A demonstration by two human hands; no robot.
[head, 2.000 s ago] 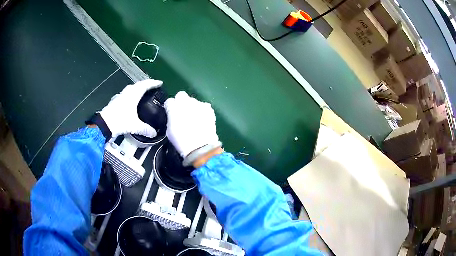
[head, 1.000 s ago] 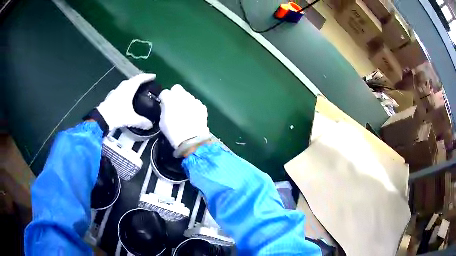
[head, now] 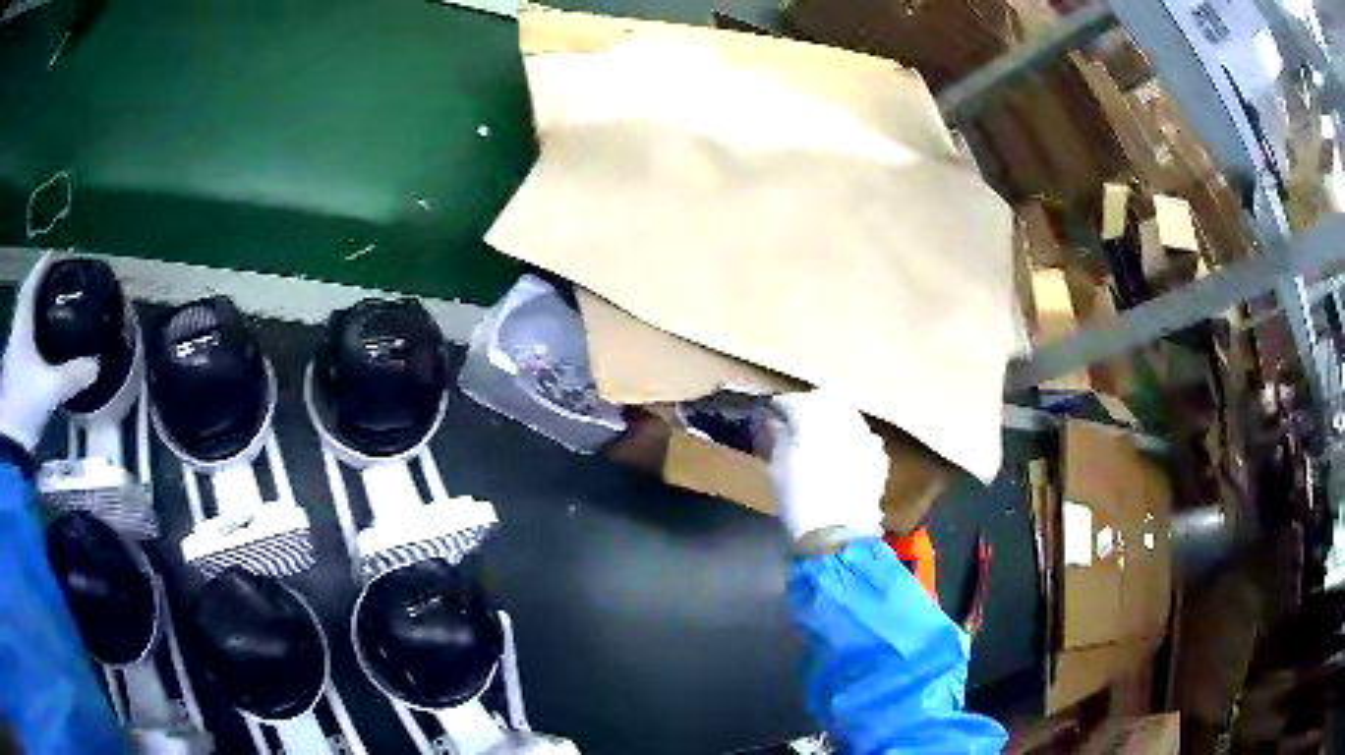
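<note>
My white-gloved left hand (head: 33, 381), partly cut off by the left edge, grips the black head of a dome camera (head: 81, 307). Several more dome cameras (head: 379, 369) stand in rows beside it, with black heads, white arms and ribbed bases. My white-gloved right hand (head: 829, 469) is at the small parts carton (head: 723, 472), its fingertips at small black parts (head: 726, 419) in the opening. The fingertips are partly hidden, and I cannot tell whether they hold a part. A kraft sheet (head: 767, 207) covers most of this carton.
A pale plastic parts tray (head: 543, 366) with small pieces sits left of the small carton. An orange object (head: 916, 559) lies beside my right wrist. A large brown carton (head: 1109, 538) stands at the right, below a grey metal rail (head: 1180, 300). A thin white loop (head: 49, 204) lies on the green mat.
The view has swung right. My right hand has left the camera head and moved to the small parts carton. My left hand still holds a camera head.
</note>
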